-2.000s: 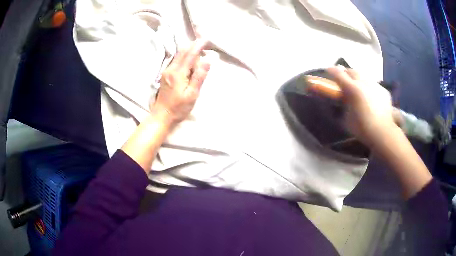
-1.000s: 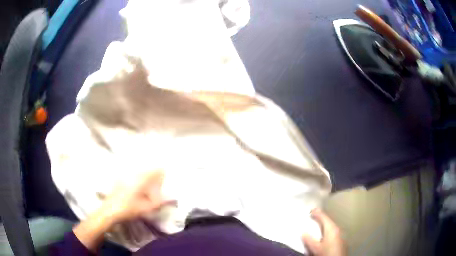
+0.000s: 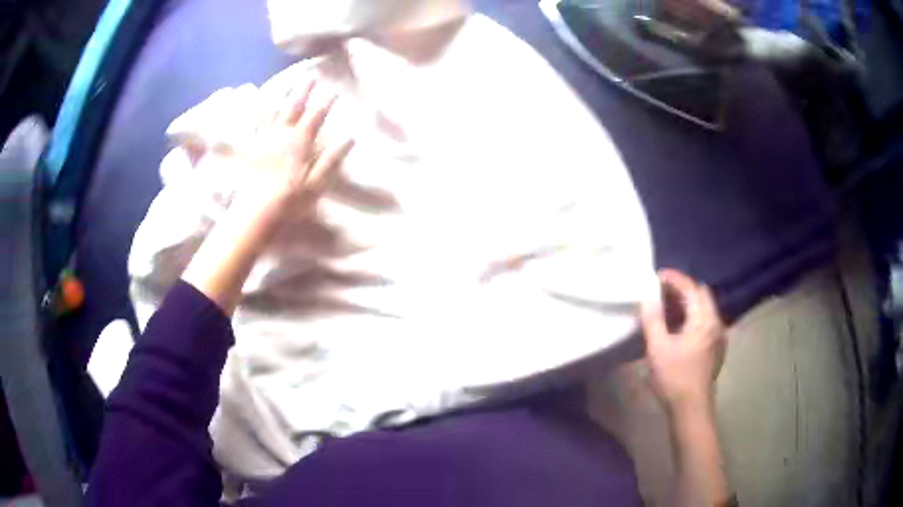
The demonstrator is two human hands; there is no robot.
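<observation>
The white to cream garment lies spread over the dark blue-purple ironing table, with folds at the left and an overexposed middle. My left hand lies on the garment at the upper left, fingers spread, holding nothing that shows. My right hand pinches the garment's right edge between thumb and fingers near the table's front edge. The steam iron rests on the table at the upper right, cut off by the top of the picture, and no hand touches it.
A pale hose leaves the iron. A blue crate shows at the top right. A grey curved band and a small orange thing are at the left. Pale floor shows at the lower right.
The iron, earlier in my right hand, was released and stands at the upper right. The garment has been shifted and spread again. My left hand has moved up; my right hand now grips the edge.
</observation>
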